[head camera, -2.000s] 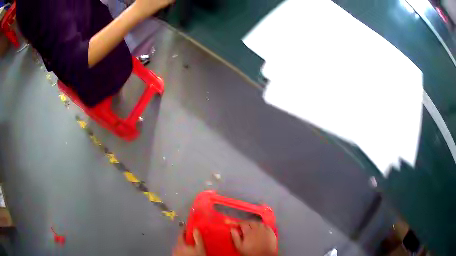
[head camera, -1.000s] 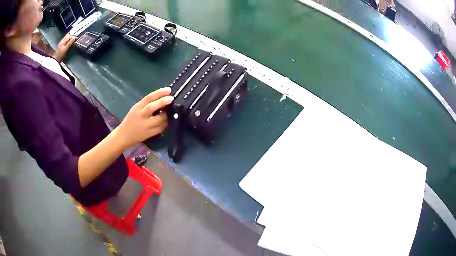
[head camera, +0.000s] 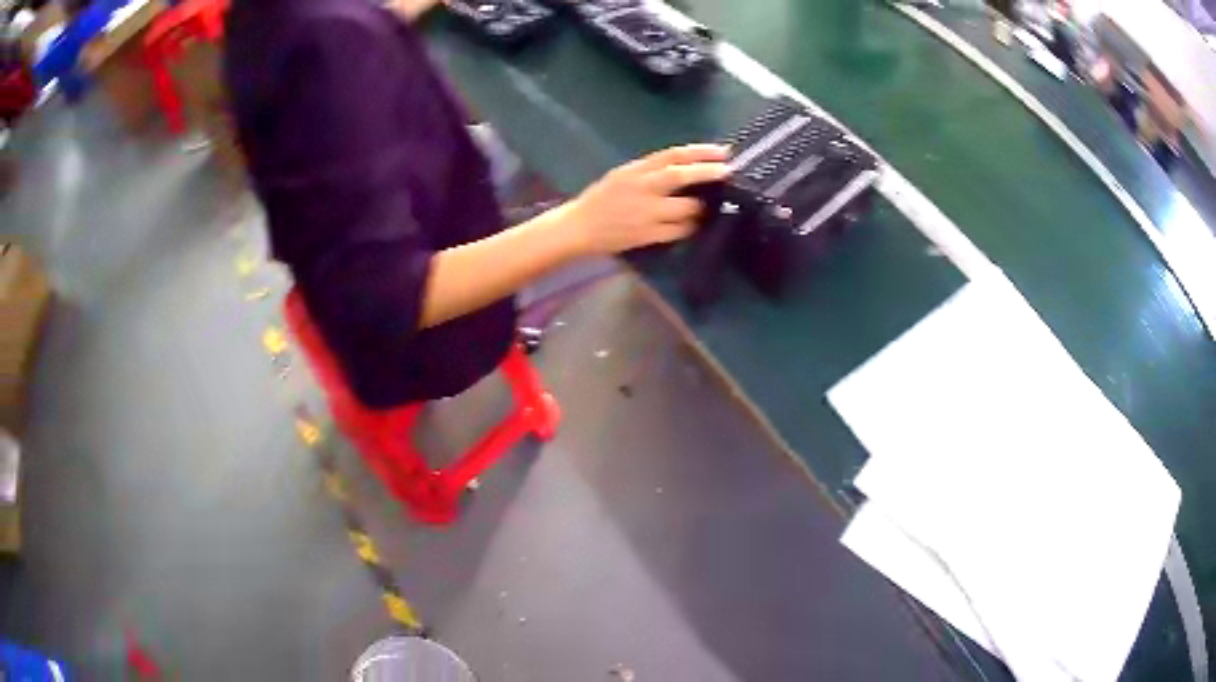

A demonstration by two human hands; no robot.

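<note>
Neither of my hands is in view. A stack of white sheets (head camera: 1020, 480) lies on the green conveyor belt (head camera: 867, 313) at the right, its edges uneven. Beyond it, several black radio or speaker units (head camera: 800, 173) stand close together on the belt, with silver strips on top. Another person's hand (head camera: 640, 203) rests at their left side. The round, clear top of an object (head camera: 411, 661), perhaps a bottle, shows at the bottom edge, mostly cut off.
A person in a dark purple top (head camera: 374, 200) sits on a red stool (head camera: 434, 466) at the belt's left side. More black units (head camera: 647, 37) lie flat farther up. Yellow-and-black tape (head camera: 360, 540) marks the floor. Brown cartons (head camera: 16, 333) stand at the left edge.
The view has swung left and down, so the person, black units and sheets appear farther right. The clear round object has come into view at the bottom. My hands, on a red stool two seconds ago, are gone.
</note>
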